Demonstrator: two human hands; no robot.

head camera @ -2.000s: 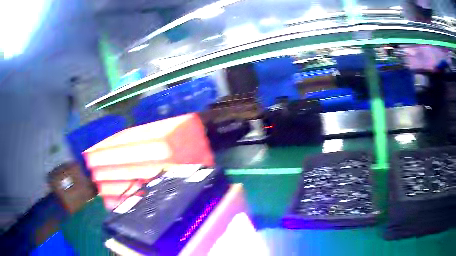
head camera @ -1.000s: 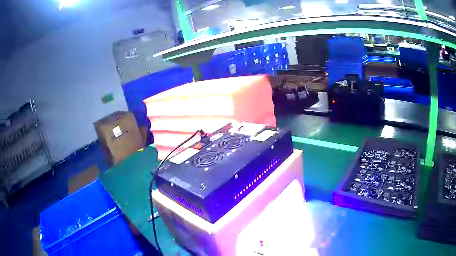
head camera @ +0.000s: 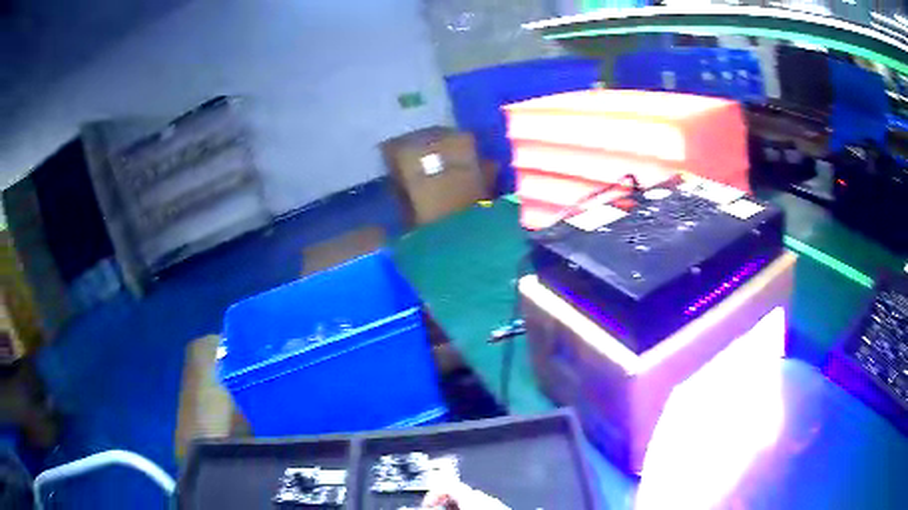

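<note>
The black two-bay foam tray (head camera: 355,468) is at the bottom edge, cut off. A small circuit board (head camera: 311,485) lies in its left bay. Another board (head camera: 413,470) shows in the right bay. What looks like my right hand (head camera: 466,497), pale and blurred, shows only as fingers at the bottom edge, just below that second board. Whether it grips the board cannot be told. My left hand is out of the picture.
The pale curing box (head camera: 587,364) with its bright opening stands right of the tray, under a black fan unit (head camera: 657,244). Pink foam blocks (head camera: 627,129) stand behind. A blue bin (head camera: 329,349) is beyond the tray. Another board tray (head camera: 886,344) is at the right edge.
The view has swung left and down, so the curing box, fan unit and foam sit further right. The two-bay tray and part of a hand have come into view at the bottom.
</note>
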